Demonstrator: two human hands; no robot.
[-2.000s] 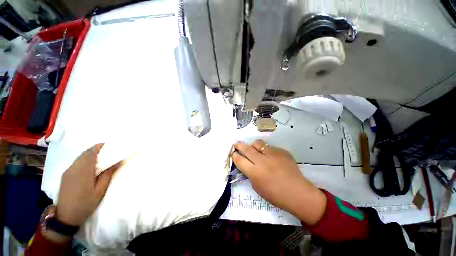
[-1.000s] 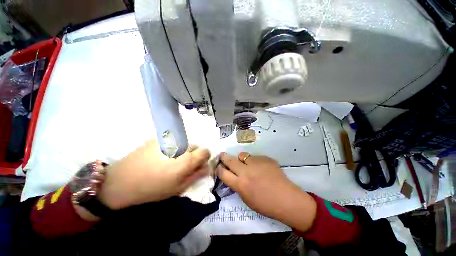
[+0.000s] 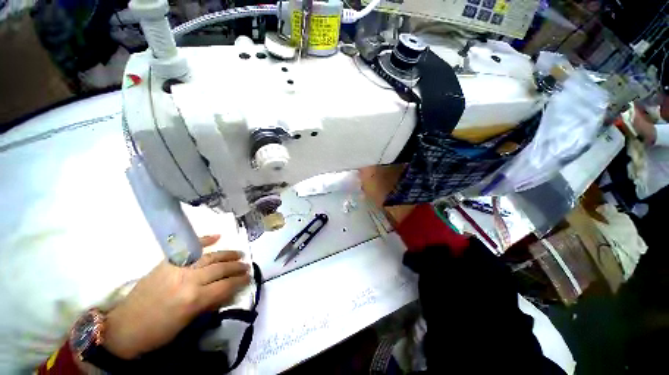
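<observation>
The white garment (image 3: 66, 293) spreads over the left of the table and under the machine head. My left hand (image 3: 183, 293) lies on it, fingers stretched out just below the lamp (image 3: 165, 220), left of the presser foot area. A black band (image 3: 253, 307) loops down from the garment's right edge. Black thread snips (image 3: 303, 240) lie on the metal bed, blades towards me. My right hand (image 3: 380, 189) reaches behind the hanging plaid cloth under the machine arm. Its fingers are hidden, so I cannot tell if it holds anything.
The sewing machine (image 3: 323, 110) spans the middle. Small white scraps (image 3: 349, 207) lie on the bed. A ruler tape (image 3: 293, 340) runs along the front edge. Plaid cloth (image 3: 440, 172) and a clear bag (image 3: 565, 124) hang at right. Another person's hand (image 3: 642, 124) shows at far right.
The view has swung right and up. My right hand has left the garment edge and moved right, behind the plaid cloth. The snips now lie on the bed. My left hand has flattened on the garment.
</observation>
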